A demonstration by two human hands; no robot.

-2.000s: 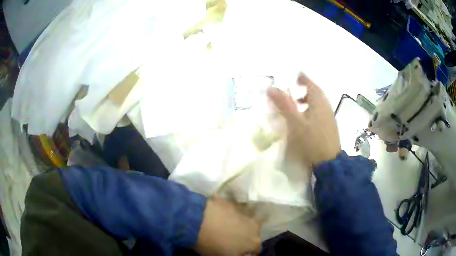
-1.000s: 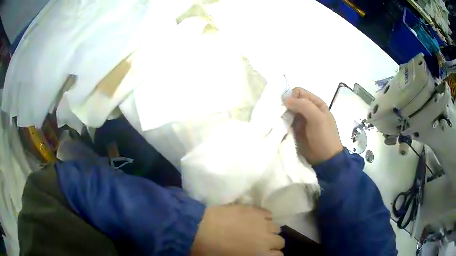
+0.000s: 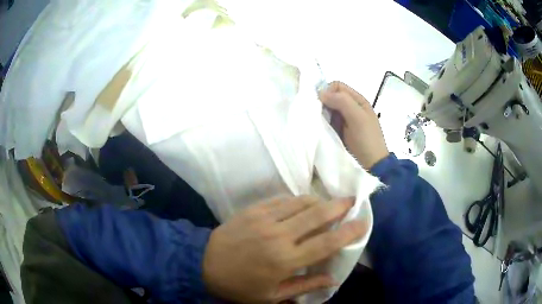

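White cloth (image 3: 220, 148) lies heaped across the table and hangs over its near edge, with cream pieces (image 3: 119, 86) showing at the left. My right hand (image 3: 356, 122) pinches the cloth between thumb and fingers near a small dark-marked spot. My left hand (image 3: 285, 246) lies nearer to me, with a frayed-edged part of the cloth held between its spread fingers. The cloth runs between both hands. Overexposure hides the folds in the upper middle.
The white sewing machine head (image 3: 469, 83) stands at the right, above the needle plate area (image 3: 415, 135). Black scissors (image 3: 482, 217) lie right of my right sleeve. A blue bin (image 3: 466, 19) is at the upper right.
My left hand has moved up and now has the frayed cloth edge between its fingers. My right hand has pinched the marked part and lifted it, folding the cloth over. The view has shifted slightly.
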